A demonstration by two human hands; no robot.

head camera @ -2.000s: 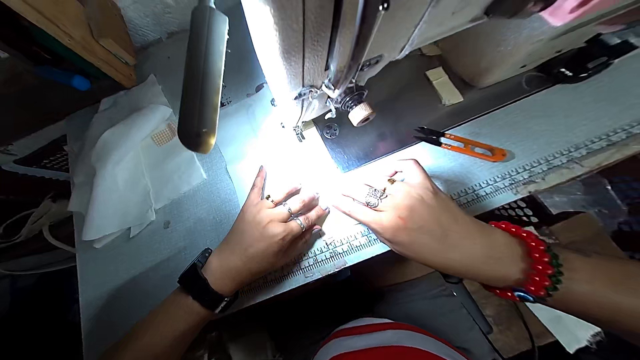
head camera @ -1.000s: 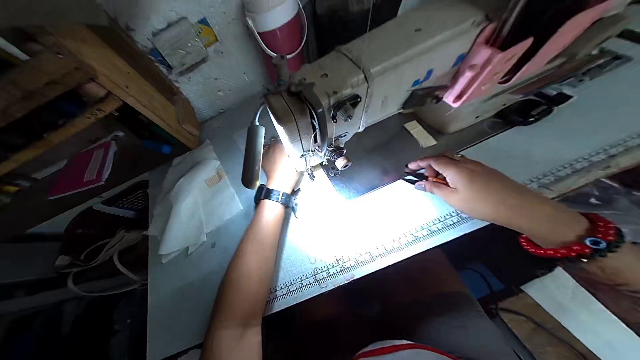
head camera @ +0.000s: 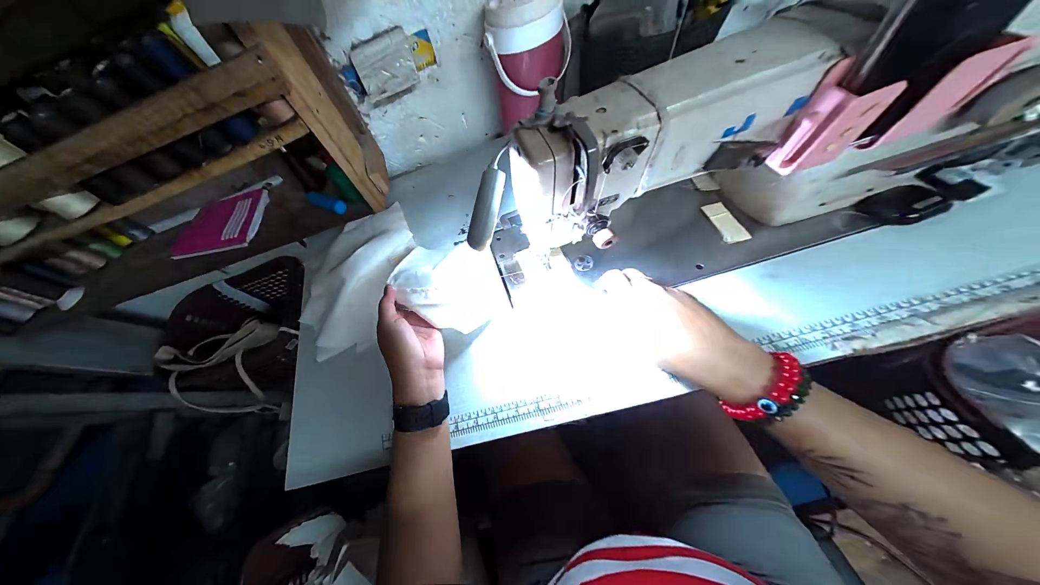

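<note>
My left hand grips the edge of a piece of white fabric at the left of the sewing machine's needle area. Bright lamp glare washes out the front of the machine bed. My right hand lies in that glare, right of the presser foot; its fingers are overexposed, and whether it holds anything cannot be made out. The industrial sewing machine stands over the table, with a grey lamp hanging beside its head. The orange-handled thread snips are not visible.
More white fabric is heaped at the table's left edge. A printed ruler strip runs along the front edge. A wooden rack of thread spools, a dark basket, a red and white jug and a pink holder stand around.
My left hand has come back from behind the needle area and now holds white fabric at the left. My right hand has moved from the snips toward the presser foot.
</note>
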